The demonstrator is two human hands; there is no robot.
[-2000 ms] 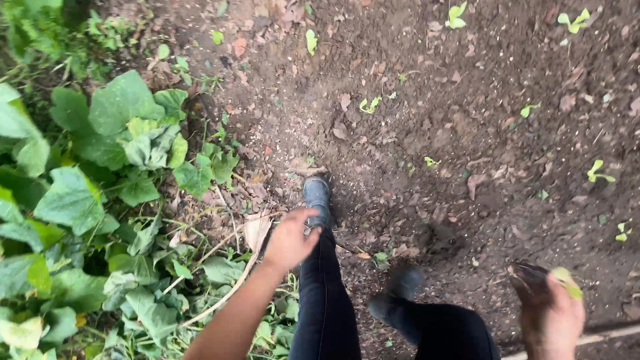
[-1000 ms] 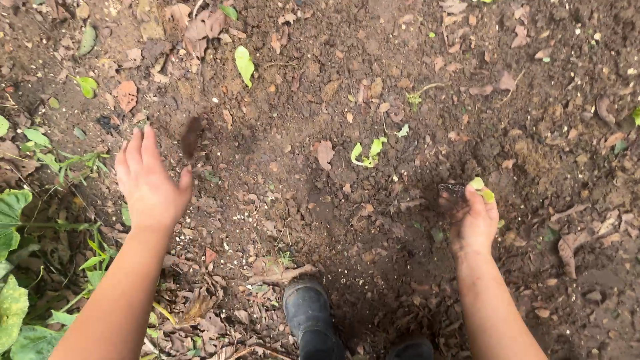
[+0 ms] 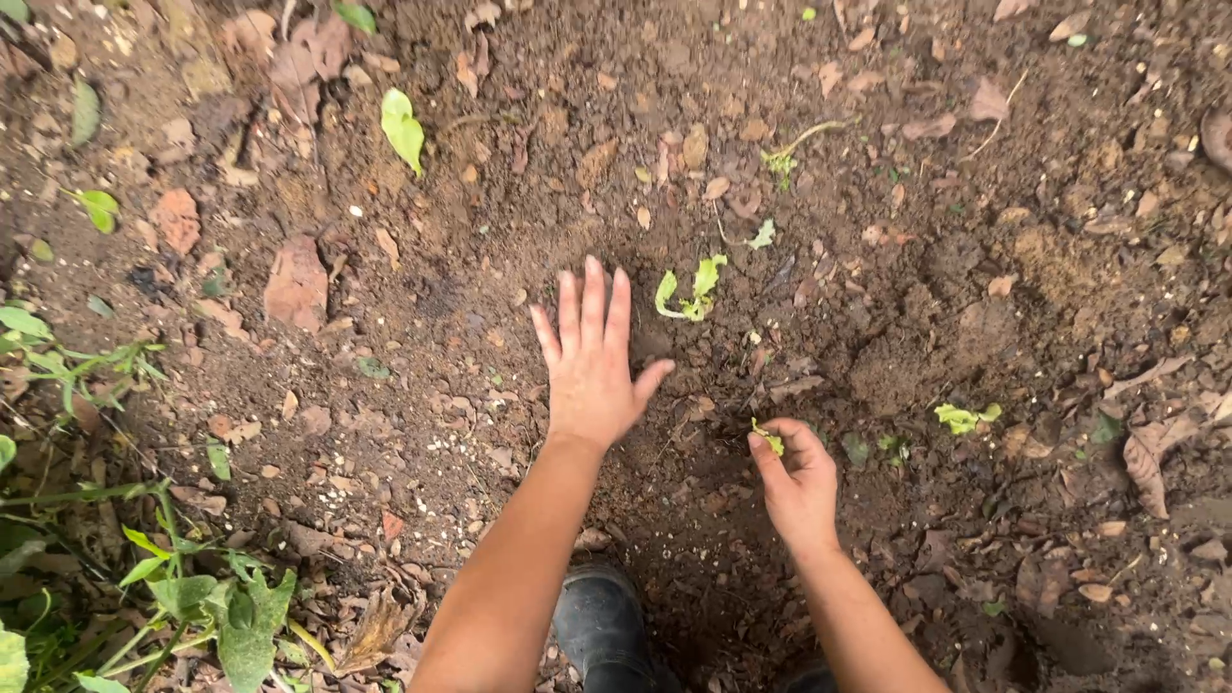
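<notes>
My left hand (image 3: pixel 592 371) lies palm down with spread fingers on or just over the brown soil (image 3: pixel 443 375), holding nothing. A small pale green seedling (image 3: pixel 691 292) stands in the ground beside its fingertips, to the right. Lower right, my right hand (image 3: pixel 794 472) pinches a small yellow-green seedling (image 3: pixel 770 440) between thumb and fingers, close to the soil. Its roots cannot be made out. Another little seedling (image 3: pixel 965 418) sits in the soil to the right of that hand.
Below my hands is a dark rubber boot (image 3: pixel 602 616). Leafy green plants (image 3: pixel 217 606) grow at the lower left. Farther up are a light green seedling (image 3: pixel 402 130) and a drooping one (image 3: pixel 804 144). Dry leaves (image 3: pixel 296 282) lie scattered about.
My left hand has come in from the left to beside the standing seedling. A dark clump seen in the air by it a second ago is no longer there. My right hand keeps its seedling.
</notes>
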